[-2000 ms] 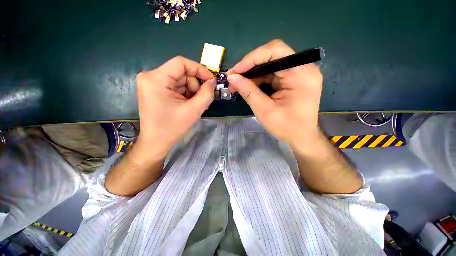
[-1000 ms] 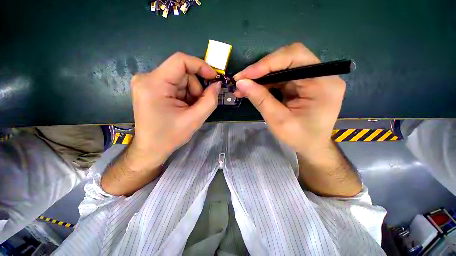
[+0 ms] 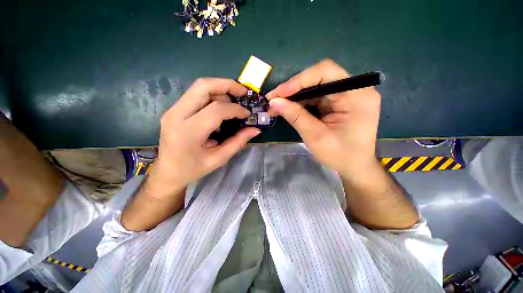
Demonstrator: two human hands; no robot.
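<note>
A dark circuit board assembly (image 3: 257,111) with silver squares is between my two hands above the bench's near edge. A white pouch battery (image 3: 255,73) with yellow edges stands out from its far side, tilted to the right. My left hand (image 3: 203,126) holds the board's left side, fingers at its upper left and thumb near its lower edge. My right hand (image 3: 332,117) holds black tweezers (image 3: 338,86) like a pen, fingertips at the board's upper right. The tweezers' tips are hidden by the fingers.
A tangled pile of small wired components (image 3: 209,17) lies at the far side of the dark green bench (image 3: 401,46). Another person's bare forearm (image 3: 26,183) and white sleeve are at the left. Yellow-black tape (image 3: 421,163) marks the floor beyond the bench edge.
My left thumb has moved down off the board's face, showing more of it. The battery tilts further right. The component pile shows more fully. Another person's forearm has appeared at the left.
</note>
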